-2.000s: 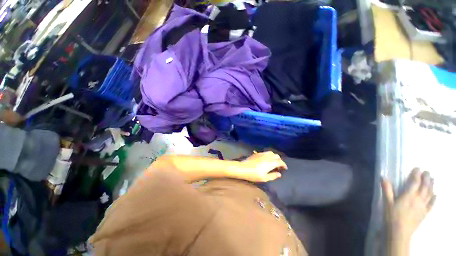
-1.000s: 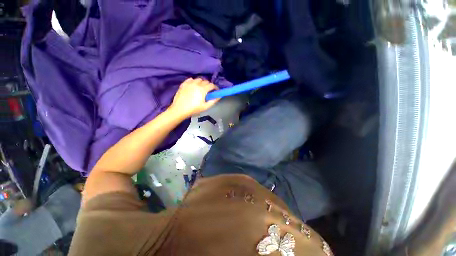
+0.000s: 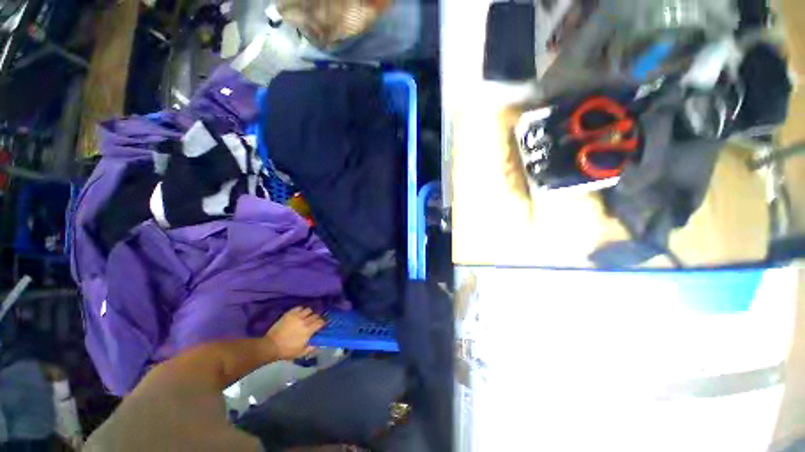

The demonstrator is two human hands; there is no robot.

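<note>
My left hand point(image 3: 296, 334) is at the near rim of the blue plastic crate point(image 3: 357, 335), with its fingers curled over the rim beside the purple cloth. Purple garments point(image 3: 252, 260) are heaped over the crate's left side and hang down outside it. Dark navy cloth point(image 3: 331, 168) fills the crate's right part. Black and white pieces point(image 3: 199, 181) lie on top of the purple heap. My right hand is not in view.
The white machine table point(image 3: 609, 362) is at the right, overexposed. Beyond it on a tan surface point(image 3: 494, 207) are red-handled scissors point(image 3: 605, 137) on a dark box and grey cloth point(image 3: 666, 181). My leg point(image 3: 331, 402) is below the crate.
The view has shifted right and shows more of the crate and table. My left hand is still at the rim, now lower in the picture. My right hand has left the view since the earliest frame.
</note>
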